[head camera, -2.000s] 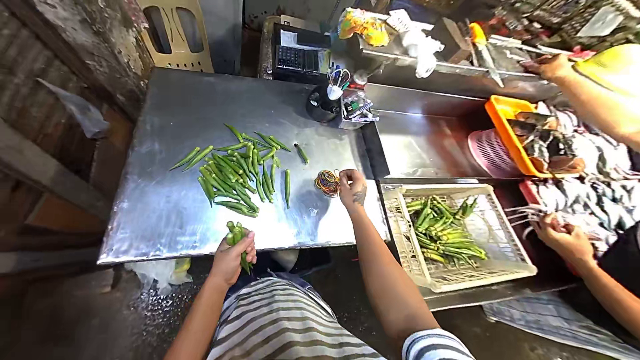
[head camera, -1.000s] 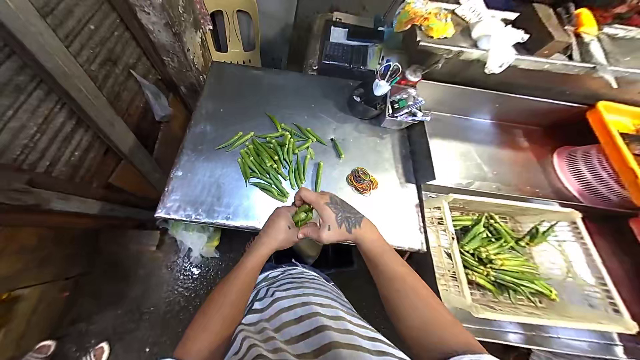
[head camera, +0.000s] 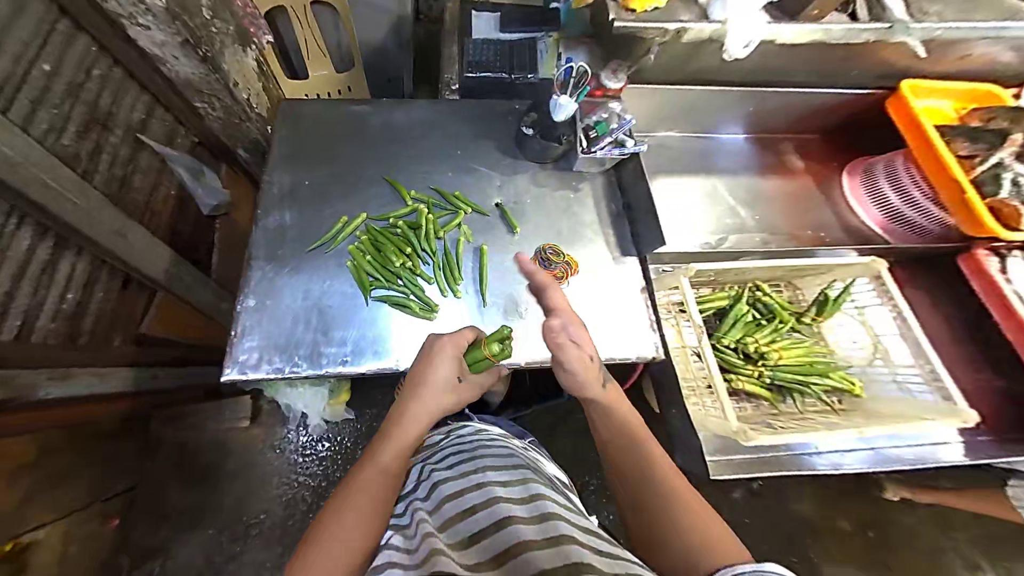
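Note:
My left hand (head camera: 446, 374) grips a bundle of okra pods (head camera: 490, 349) at the near edge of the metal table (head camera: 320, 328); a rubber band circles the bundle. My right hand (head camera: 565, 340), fingers extended and holding nothing, is to the right of the bundle. Just beyond its fingertips lies a heap of coloured rubber bands (head camera: 556, 262). A loose pile of okra (head camera: 404, 252) covers the middle of the tabletop, with single pods beside it. To the right, more okra (head camera: 772, 348) lies in a white plastic crate (head camera: 904, 352).
A black cup with scissors (head camera: 544, 136) and a container of pens (head camera: 602, 136) stand at the table's back right. Beyond the crate are a pink basket (head camera: 896, 196) and an orange tray (head camera: 928, 132). A beige plastic chair (head camera: 320, 48) touches the back left.
Two seconds ago my right hand was at the rubber bands; one second ago both hands met at the okra bundle. Now my right hand is apart from it, and a band shows around the bundle.

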